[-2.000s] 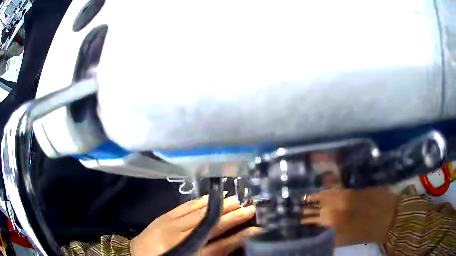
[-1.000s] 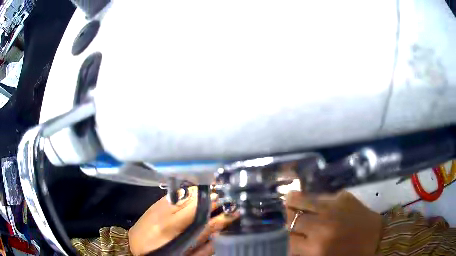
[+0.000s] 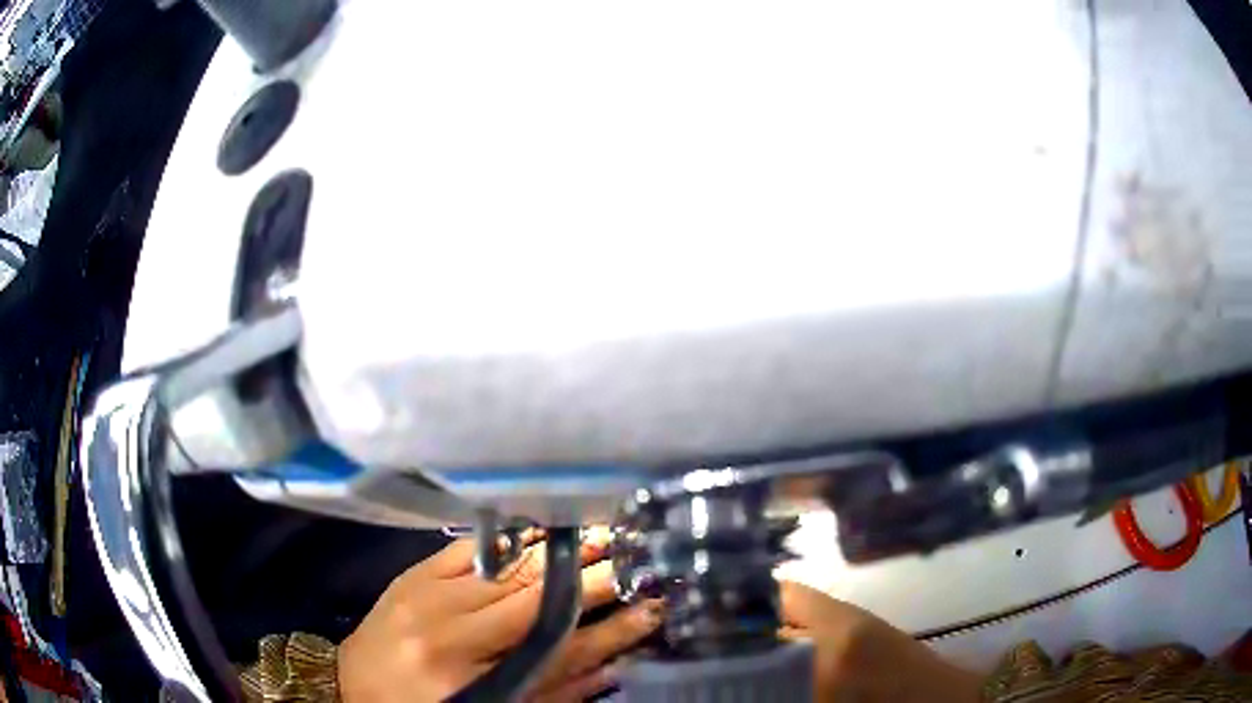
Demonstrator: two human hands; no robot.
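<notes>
The white sewing machine head [image 3: 659,206] with a blue stripe fills most of the view. The black garment [image 3: 316,556] lies below its left end. My left hand [image 3: 474,625] lies with fingers extended on the cloth near the needle area, partly behind a dark curved metal part. My right hand [image 3: 865,652] is low, right of the grey ribbed tension dial [image 3: 721,676], which hides its fingertips. The needle and presser foot are mostly hidden, so whether either hand pinches the cloth does not show.
The shiny metal take-up guard [image 3: 131,529] curves at the head's left end. Scissors with red-orange [image 3: 1157,549] and yellow handle loops lie on the white table [image 3: 989,584] at right. Black cloth [image 3: 96,275] and clutter are at the far left.
My right hand has moved lower and more of the white table shows beside it. My left hand stays near the needle area. The view has shifted, with the machine head slightly lower in it.
</notes>
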